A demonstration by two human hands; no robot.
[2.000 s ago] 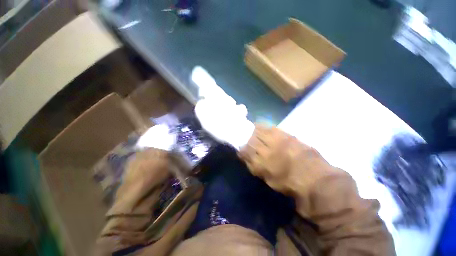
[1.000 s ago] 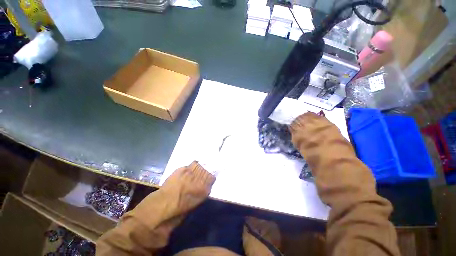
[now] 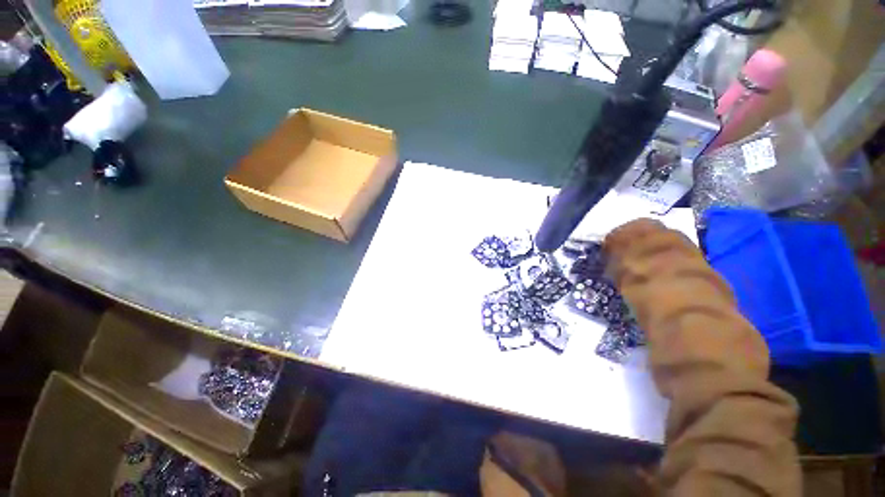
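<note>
A pile of small black parts with round holes point(image 3: 548, 281) lies spread on the white sheet point(image 3: 408, 340), with some shinier metallic parts among them. My right sleeve reaches in over the right side of the pile. My right hand point(image 3: 592, 225), in an overexposed white glove, is partly behind the dark tapered tool point(image 3: 606, 155), and its fingers cannot be made out. The tool looks like an electric screwdriver and slants down over the back of the pile. My left hand is not in view.
A brown cardboard tray point(image 3: 315, 175) stands left of the sheet. A blue bin point(image 3: 791, 281) is at the right, with a clear plastic bag point(image 3: 767, 165) behind it. Cartons of parts point(image 3: 73, 442) sit below the bench edge at lower left. A grey-white box point(image 3: 670, 155) stands behind the tool.
My hands have moved from the cartons to the sheet, and my left arm has since left the picture. The parts at the pile now lie more spread out. The view has turned rightward.
</note>
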